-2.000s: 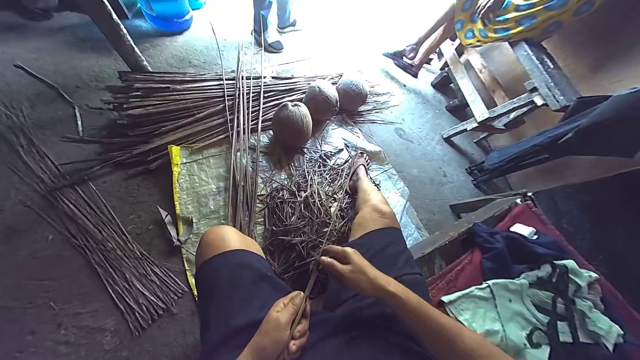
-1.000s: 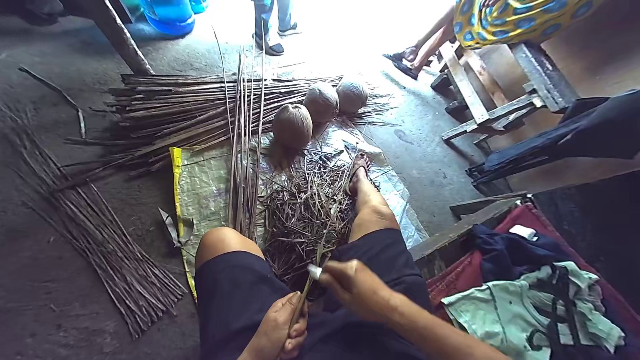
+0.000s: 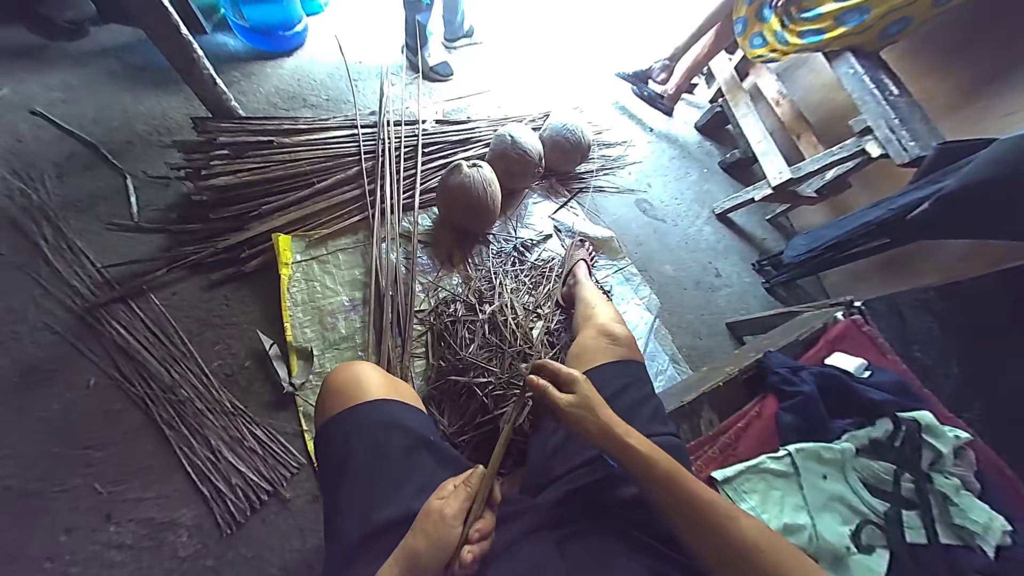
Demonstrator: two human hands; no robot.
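My left hand [image 3: 460, 520] is closed around a long, thin brown strip [image 3: 498, 456], like a dried palm leaf piece, which slants up between my knees. At its upper end, my right hand [image 3: 564, 396] pinches the strip between thumb and fingers. Below and beyond the hands lies a heap of short dry shreds [image 3: 496, 344] on a woven plastic sheet [image 3: 332, 280]. Several long upright strips [image 3: 392, 240] stand left of the heap. Whether my right hand also holds a small tool cannot be seen.
Coconuts [image 3: 470, 196] sit beside a pile of long dry stalks [image 3: 288, 160]. Another bundle of thin sticks [image 3: 192, 400] lies left. A wooden bench [image 3: 800, 152] and a seated person's legs [image 3: 688, 64] are at right, clothes [image 3: 832, 480] lower right. Another person's feet [image 3: 436, 68] are at the top.
My right hand has shifted up along the strip since one second ago. The small whitish thing seen at its fingers then is no longer visible. My left hand keeps its grip.
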